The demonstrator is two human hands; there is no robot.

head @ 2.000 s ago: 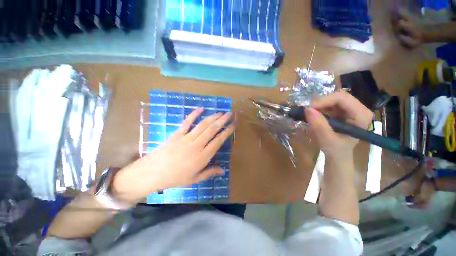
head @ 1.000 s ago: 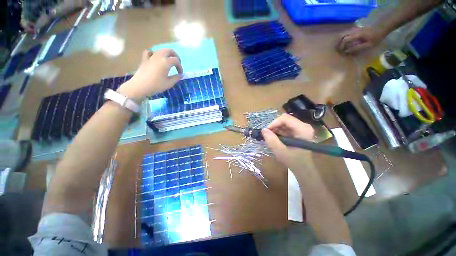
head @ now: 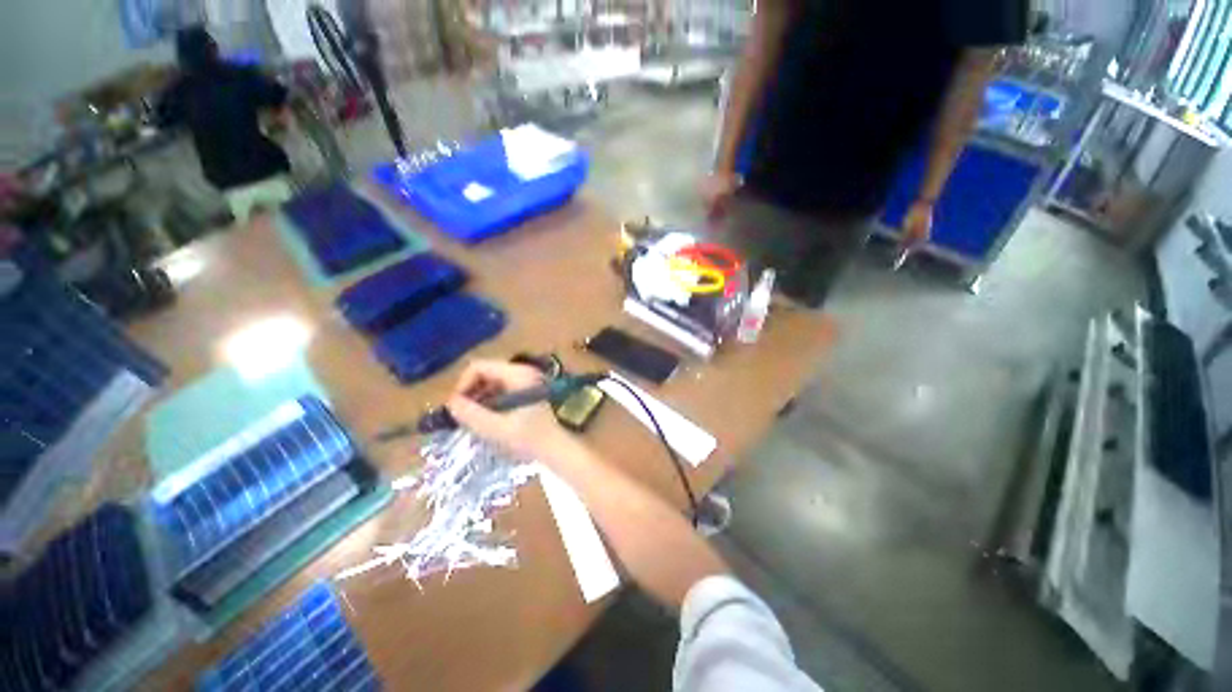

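My right hand (head: 497,406) holds the soldering iron (head: 541,389) like a pen, its tip pointing left above the table, near the loose heap of silver ribbon pieces (head: 459,507). My left hand is not in view. The panel (head: 300,652), blue with pale grid lines, lies at the bottom left, cut off by the frame edge. Behind it the stack of finished panels (head: 257,480) stands on a pale green sheet (head: 223,412). White strips (head: 581,534) lie right of the ribbon heap, partly beside my forearm.
Dark cell strings (head: 439,335) lie beyond the iron, near a blue bin (head: 480,189). A phone (head: 631,354), a holder with red and yellow scissors (head: 703,270) and a small bottle (head: 755,308) are at the right. A person (head: 865,108) stands past the table; another is far left.
The view has swung up and to the right. My left hand, earlier over the finished stack, is out of the picture. My right hand still holds the iron.
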